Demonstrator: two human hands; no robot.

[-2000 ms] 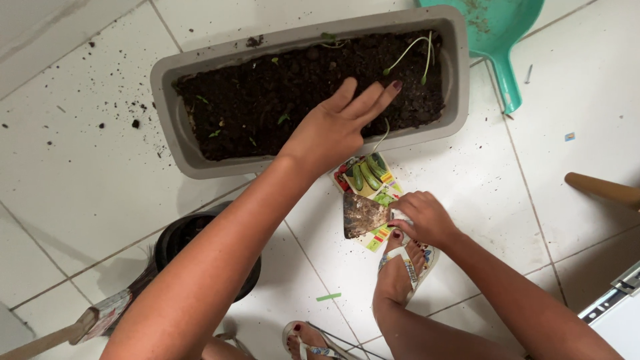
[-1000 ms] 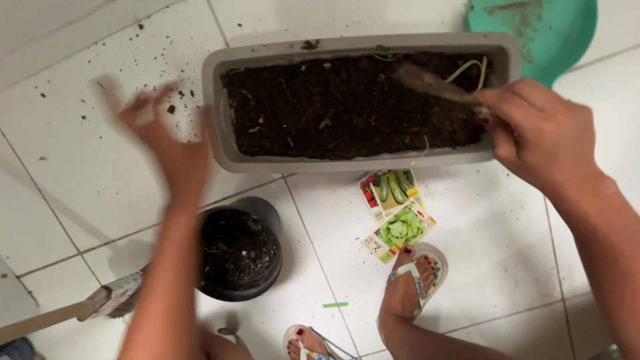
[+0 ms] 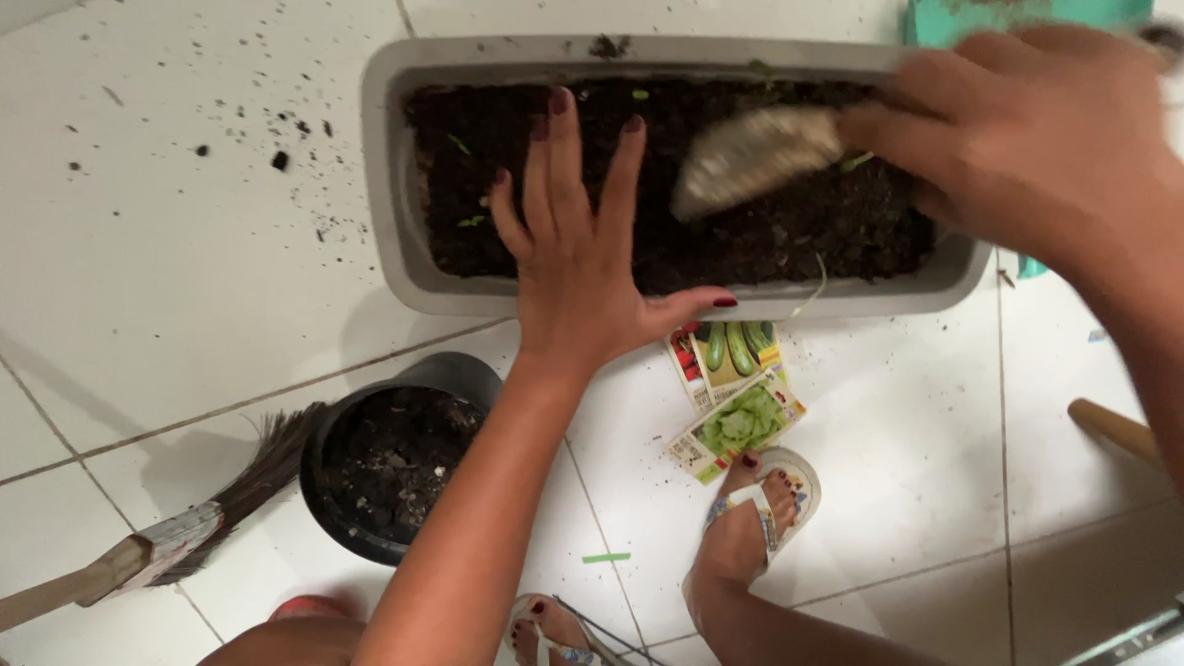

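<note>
A long grey plastic planter [image 3: 388, 213] full of dark soil [image 3: 666, 250] lies crosswise on the tiled floor, with small green seedlings in it. My left hand [image 3: 578, 250] is spread over its left half, fingers apart and holding nothing, the thumb across the near rim. At the right end, my right hand [image 3: 1008, 139] grips a soil-covered hand trowel [image 3: 758, 157], blurred, its blade over the soil near the middle. A pale stem [image 3: 814, 287] hangs over the near rim. Vegetable seed packets [image 3: 747, 416] lie between the planter and my foot.
A black round pot [image 3: 398, 472] of soil stands near left, beside a brush with dark bristles [image 3: 268, 472]. A teal dustpan [image 3: 1036, 18] sits at far right. Soil crumbs [image 3: 280, 160] dot the floor at left. My sandalled feet [image 3: 749, 518] are close, and a wooden rod [image 3: 1115, 430] shows at right.
My left hand has come from the floor left of the planter to over its soil. The trowel, under my right hand near the packets two seconds ago, is now over the soil.
</note>
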